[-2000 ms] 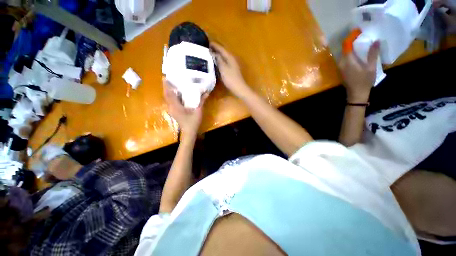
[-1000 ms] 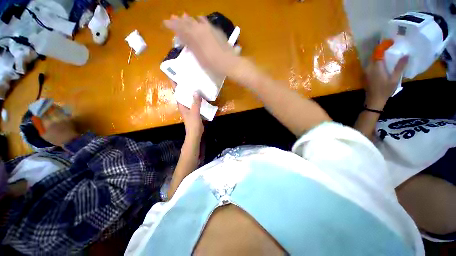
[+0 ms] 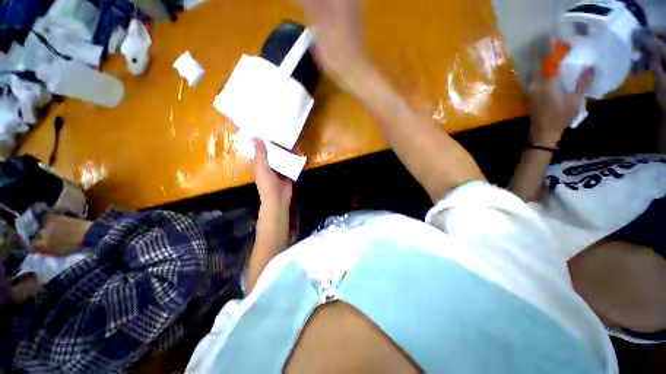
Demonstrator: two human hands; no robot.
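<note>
A white security camera (image 3: 264, 102) with a black rounded head (image 3: 285, 48) is tilted over the orange bench, its head away from me and a white antenna (image 3: 297, 52) sticking up beside the head. My left hand (image 3: 270, 175) grips it at the white wall-mount bracket (image 3: 285, 161) at the near end. My right hand (image 3: 334, 33) is raised beyond and right of the camera, blurred and partly cut off by the top edge; its fingers cannot be made out.
On the orange bench (image 3: 409, 73) lie a small white block (image 3: 188, 68) with a thin stick and a white plastic bottle (image 3: 87, 82) by piled white parts. At right a neighbour's hand (image 3: 559, 109) holds another camera with something orange. A person in plaid sits at left.
My right hand has moved off the camera, up and to the right. The camera has turned in my left hand, so a plain white face shows instead of the side with the label.
</note>
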